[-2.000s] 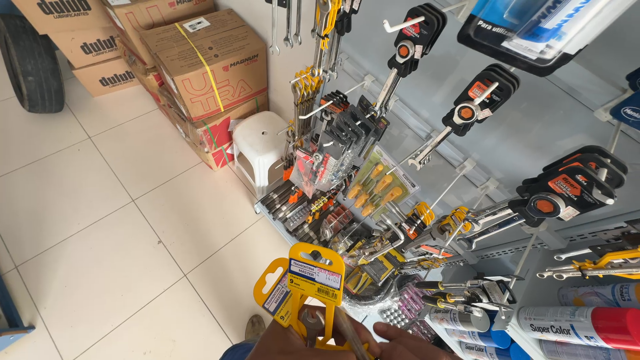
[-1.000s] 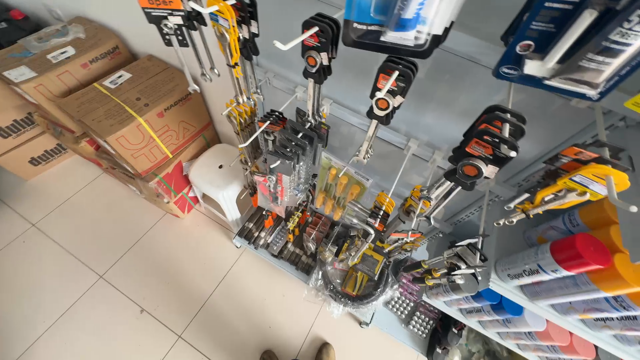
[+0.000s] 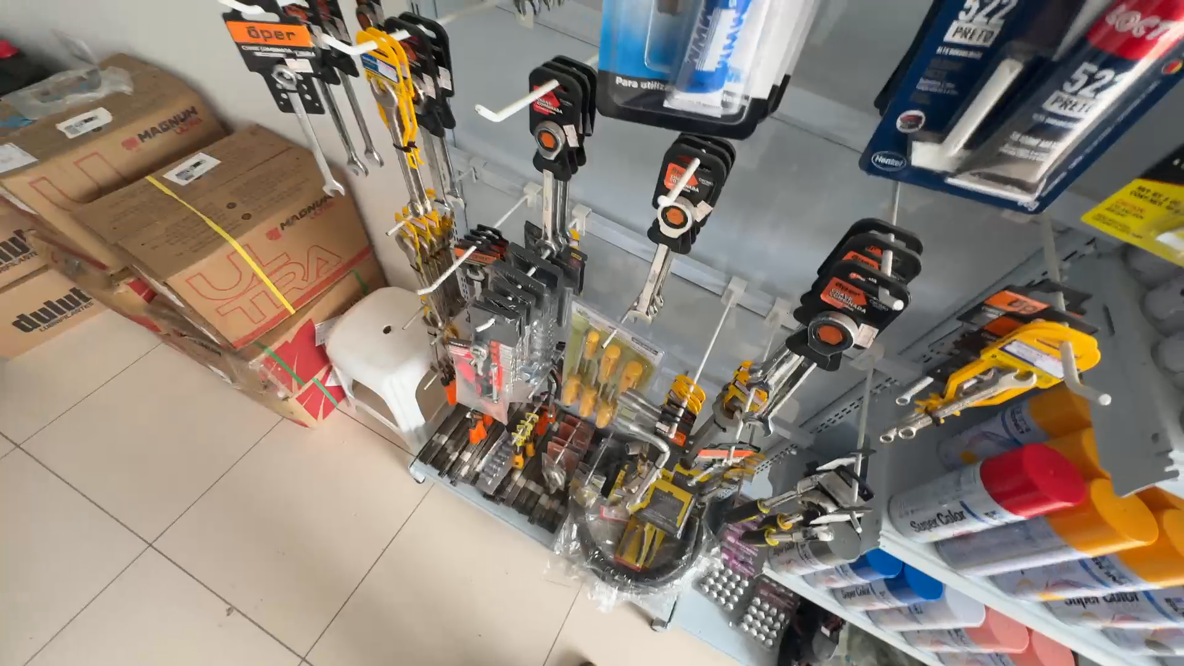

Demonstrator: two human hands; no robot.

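Neither my left hand nor my right hand shows in the view now. Combination wrenches on black cards (image 3: 832, 319) hang from a hook right of the middle, and more carded wrenches (image 3: 673, 213) hang to their left. Wrenches with yellow holders (image 3: 1017, 365) are on a hook at the right. At the upper left, wrenches hang from an orange and black card (image 3: 277, 55). A pack of yellow-handled tools (image 3: 601, 365) leans at the back of the display. Below it lies a plastic-wrapped black coil (image 3: 638, 564) with yellow packages on it.
Spray cans (image 3: 990, 490) fill the shelves at the right. A white plastic stool (image 3: 384, 347) stands between the display and stacked cardboard boxes (image 3: 222, 231). White hooks (image 3: 518, 102) stick out from the grey panel. Blister packs (image 3: 1008, 102) hang at the upper right.
Two seconds ago hands held wrenches in yellow holders at the bottom of the view; hands and wrenches are now out of view. The view has shifted toward the right-hand shelves.
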